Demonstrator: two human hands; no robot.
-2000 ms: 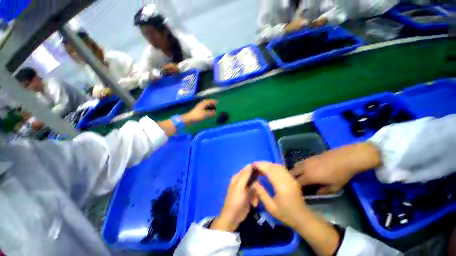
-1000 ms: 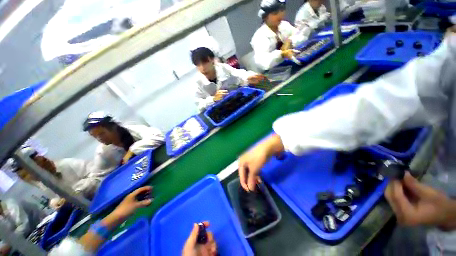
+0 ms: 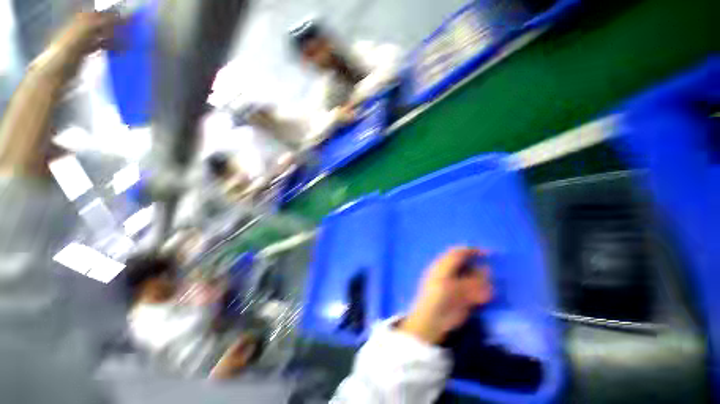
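The picture is heavily blurred. My left hand (image 3: 451,290) is over the blue parts tray (image 3: 466,189), its sleeve coming from the bottom edge. Its fingers are curled round a small dark piece (image 3: 471,270), probably a black housing. Black parts (image 3: 497,363) lie in the near end of this tray, partly hidden by my hand and sleeve. My right hand is not in view.
A blue tray (image 3: 339,245) with a few dark bits adjoins on the left. The small-parts box (image 3: 604,260) and another blue tray (image 3: 679,150) are right. The green belt (image 3: 505,102) runs beyond. A raised arm (image 3: 35,110) is upper left; people sit across the belt.
The view has swung left and blurred. My left hand shows more fully, still with a dark piece. The right neighbour's arms have left the picture, and a raised arm appears at upper left.
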